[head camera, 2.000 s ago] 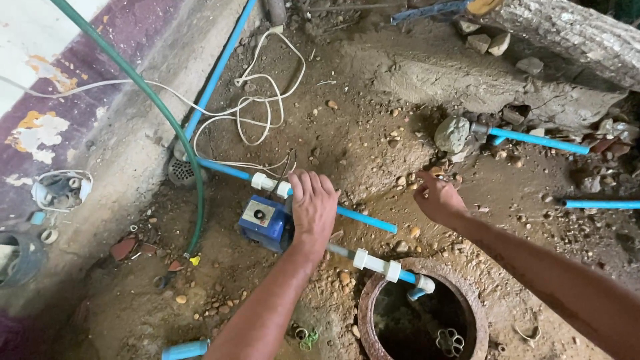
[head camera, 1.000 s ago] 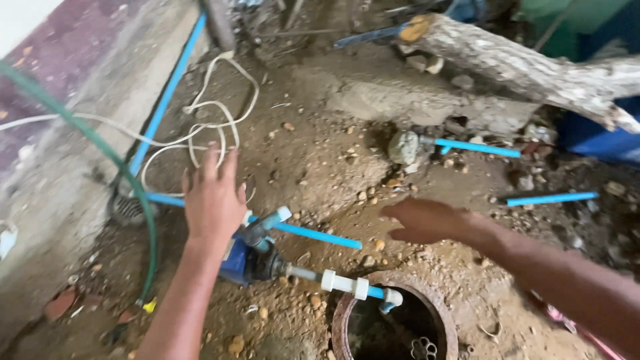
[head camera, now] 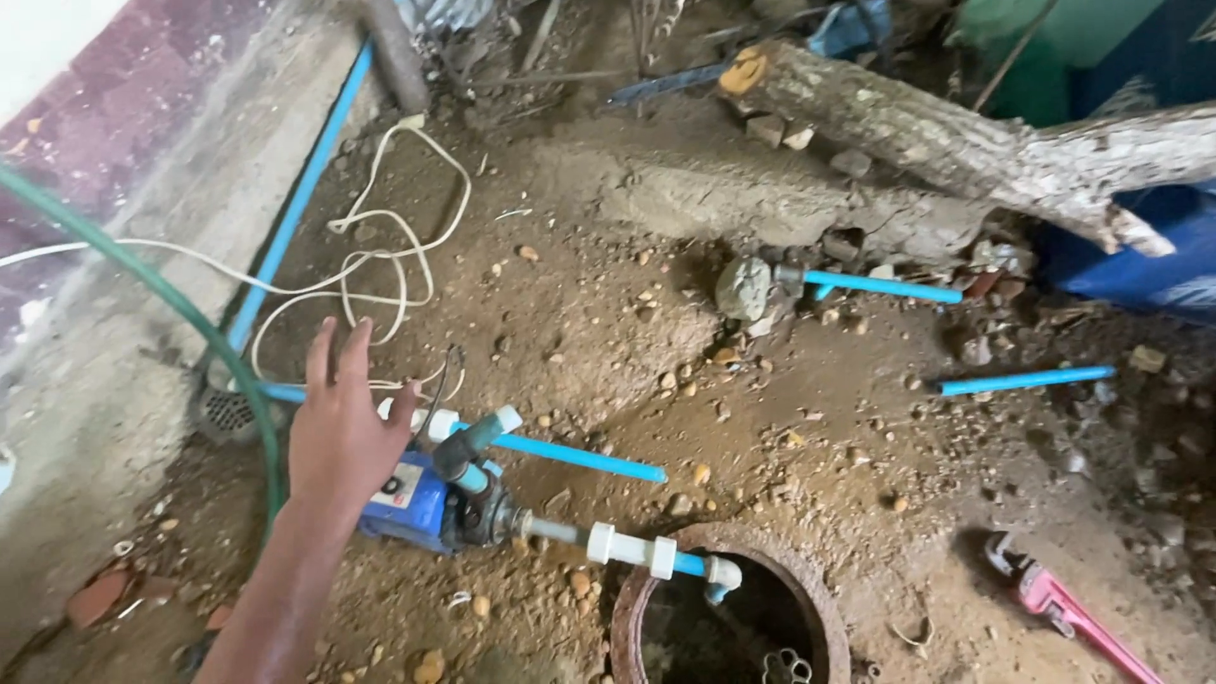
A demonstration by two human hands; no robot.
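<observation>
My left hand (head camera: 344,432), fingers spread, reaches over the blue water pump (head camera: 408,503) and the blue PVC pipe (head camera: 281,391) near the wall; it grips nothing that I can see. A short pipe stub with an elbow (head camera: 465,446) rises from the pump head. Behind it a long blue pipe (head camera: 579,458) with a white coupling (head camera: 435,424) lies on the soil. From the pump, a pipe with a white union (head camera: 631,549) runs to an elbow (head camera: 724,574) over a round well opening. My right hand is out of view.
The well's rim (head camera: 627,608) is at the bottom centre. A red pipe wrench (head camera: 1064,603) lies at right. White cable (head camera: 418,249) loops near a green hose (head camera: 180,304). Loose blue pipe (head camera: 1026,380), a stone-like lump (head camera: 744,288) and a cut log (head camera: 883,114) lie beyond.
My left hand has left the pump head and moved left towards the wall-side pipe, uncovering the elbow stub. My right hand has gone out of view. The red wrench now shows.
</observation>
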